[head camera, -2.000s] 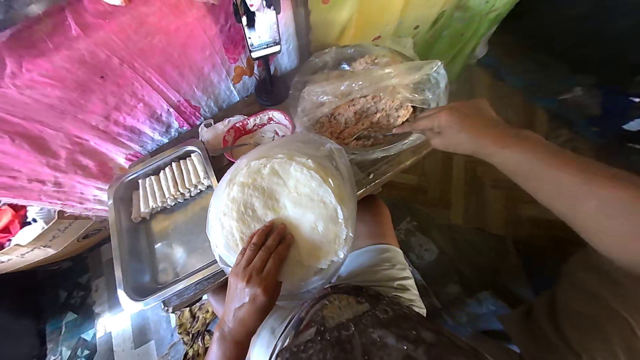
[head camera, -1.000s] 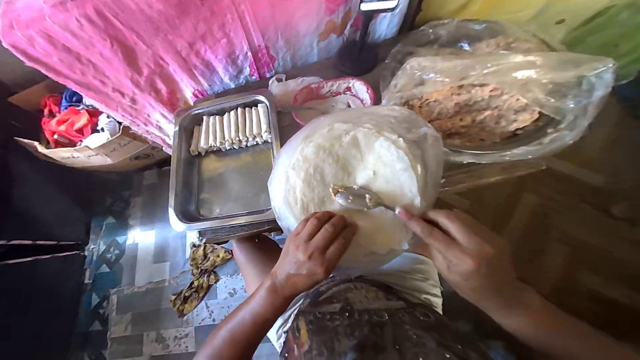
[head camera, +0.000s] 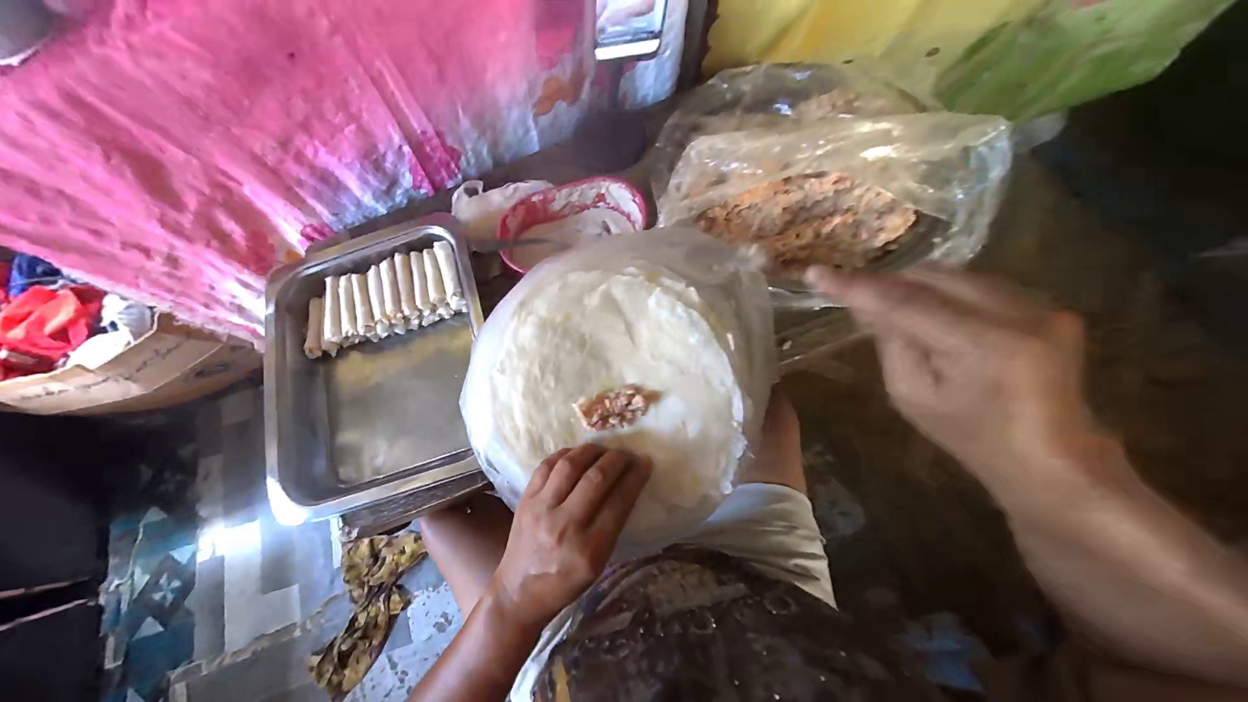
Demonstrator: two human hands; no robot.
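A round stack of thin white wrappers (head camera: 643,341) lies in clear plastic over my lap. A small lump of minced filling (head camera: 615,407) sits on the top wrapper. My left hand (head camera: 575,507) rests on the stack just below the filling, fingers close together and bent; whether they pinch a wrapper is hidden. Blurred by motion, my right hand (head camera: 975,351) is to the right of the stack, beside the plastic-covered minced filling (head camera: 814,219); whether it holds the spoon cannot be seen. Several rolled wrappers (head camera: 385,292) lie side by side in a metal tray (head camera: 278,409) at left.
Behind the stack stands a red-rimmed bowl (head camera: 639,200) with white matter inside, beside a white plastic bag (head camera: 478,200). A phone (head camera: 629,29) stands at the back before pink cloth. A cardboard box (head camera: 146,366) of cloths is at far left, and a patterned rag (head camera: 361,614) lies below the tray.
The spoon was over the wrappers one second ago; now a lump of filling lies there. My right hand has moved right, off the stack. My left hand stays at its near part.
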